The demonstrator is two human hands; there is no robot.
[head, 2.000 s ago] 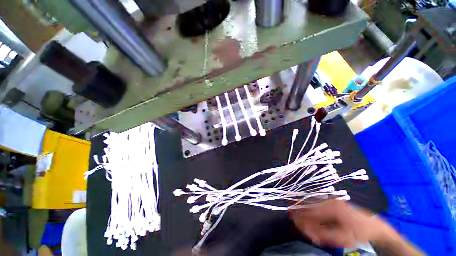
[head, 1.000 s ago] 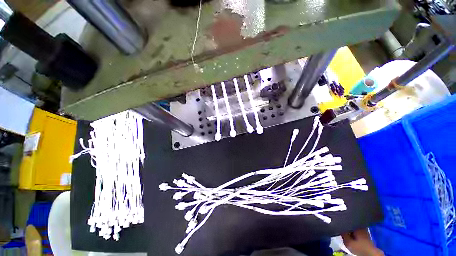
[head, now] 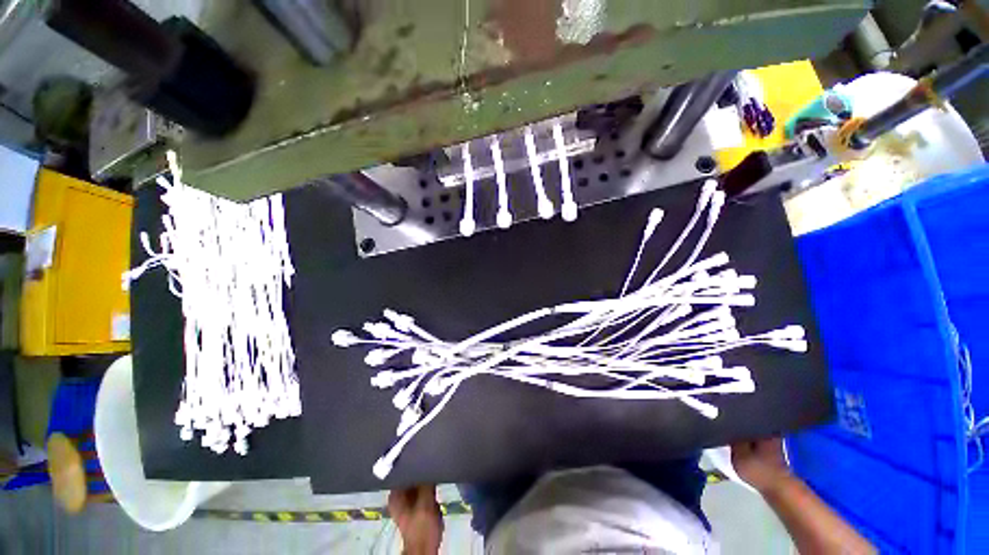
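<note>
A loose bundle of crossed white cables (head: 564,352) lies on the black bench surface (head: 521,444). Several white cables (head: 501,184) lie side by side across the silver mold area, their knobbed ends towards me. A dense pile of parallel white cables (head: 230,314) lies at the left. My left hand (head: 416,516) is at the bench's front edge, below the bundle's left end. My right hand (head: 759,460) is at the front edge further right. The fingers of both hands are partly hidden at the edge. Neither hand touches a cable that I can see.
The green press platen (head: 510,87) hangs over the mold, with steel posts (head: 688,114) beside it. The blue bin (head: 878,309) stands at the right with whitish cables inside. A yellow box (head: 76,271) and a white tub (head: 121,455) are at the left.
My right hand has left the right end of the bundle and dropped to the bench's front edge. My left hand has come into view. The view has tilted down, showing the floor and my lap.
</note>
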